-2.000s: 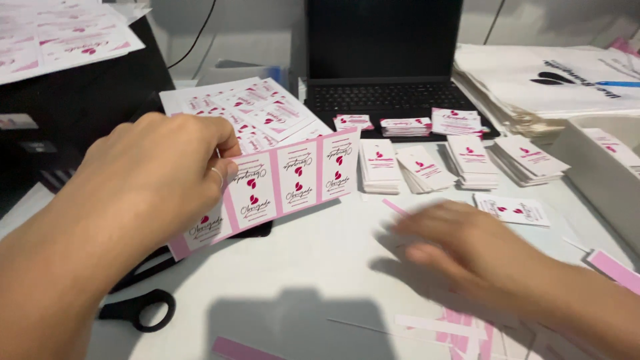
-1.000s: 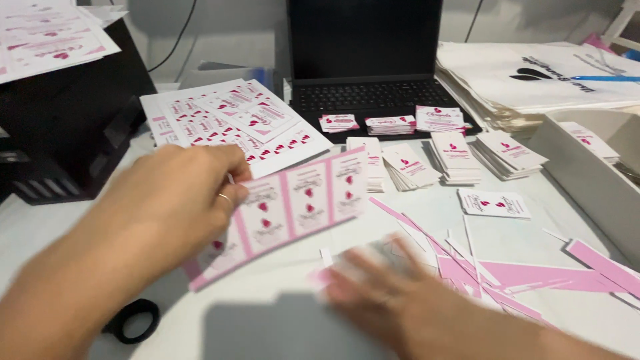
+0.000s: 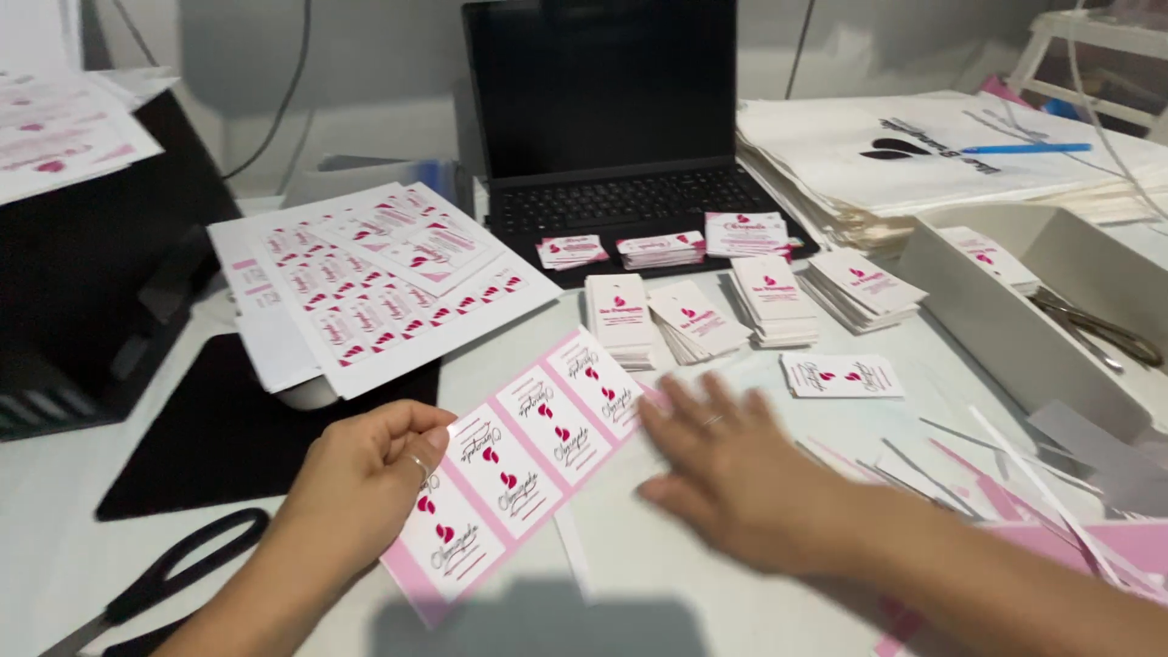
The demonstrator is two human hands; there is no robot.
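My left hand (image 3: 370, 488) pinches the upper left edge of a pink-bordered strip of printed cards (image 3: 525, 456), tilted over the white table. Near the strip's right end, my right hand (image 3: 730, 465) is spread, palm down and somewhat blurred, with no object visible in its fingers; whether it touches the strip I cannot tell. Black-handled scissors (image 3: 173, 575) lie at lower left, partly under my left forearm. Several stacks of white tags (image 3: 620, 319) stand beyond the strip, and a small folded-looking card stack (image 3: 841, 376) lies beyond my right hand.
A black laptop (image 3: 602, 91) stands at the back, with small card stacks (image 3: 659, 249) on its front edge. Printed sheets (image 3: 392, 283) lie at left over a black mat (image 3: 201, 429). A grey box (image 3: 1022, 328) holds cards and metal scissors (image 3: 1095, 324). Paper offcuts (image 3: 1004, 493) lie at right.
The strip has come down and tilts more toward me, still in my left hand. My right hand has moved from the lower middle up toward the strip's right end.
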